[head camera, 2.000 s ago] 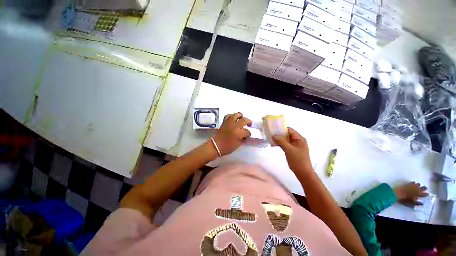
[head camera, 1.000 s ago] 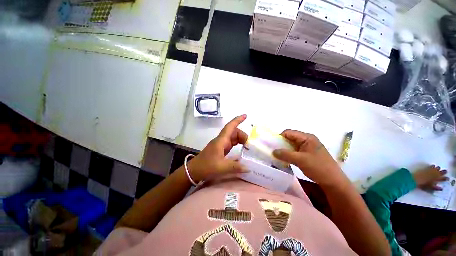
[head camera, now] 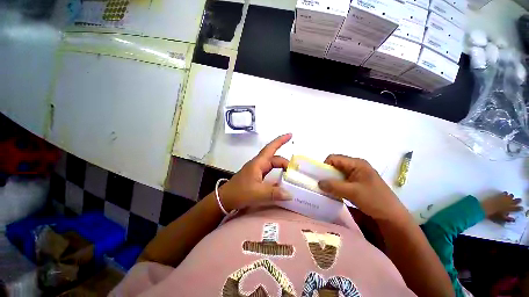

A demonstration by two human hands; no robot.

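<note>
My left hand (head camera: 255,181) grips the left end of a white retail box (head camera: 310,202) close to my body, its index finger raised off the box. My right hand (head camera: 355,178) holds a pale yellow-edged card (head camera: 313,169) at the box's open top, the card's lower part inside or behind the near wall. The box's near face shows dark print. A box base with inner tray (head camera: 240,119) sits on the bench beyond my left hand, holding a dark looped cable around a white block.
Stacked white retail boxes (head camera: 371,36) stand at the back. A yellow utility knife (head camera: 404,169) lies right of my right hand. A clear plastic bag (head camera: 493,110) is at the right. Another person's green sleeve (head camera: 455,223) and hand rest at the right. A seal sticker sheet (head camera: 116,10) lies far left.
Over the two seconds, both hands have come closer to my body, and the white box has come into clear view in my left hand. The card has moved down to the box and since sunk lower in it.
</note>
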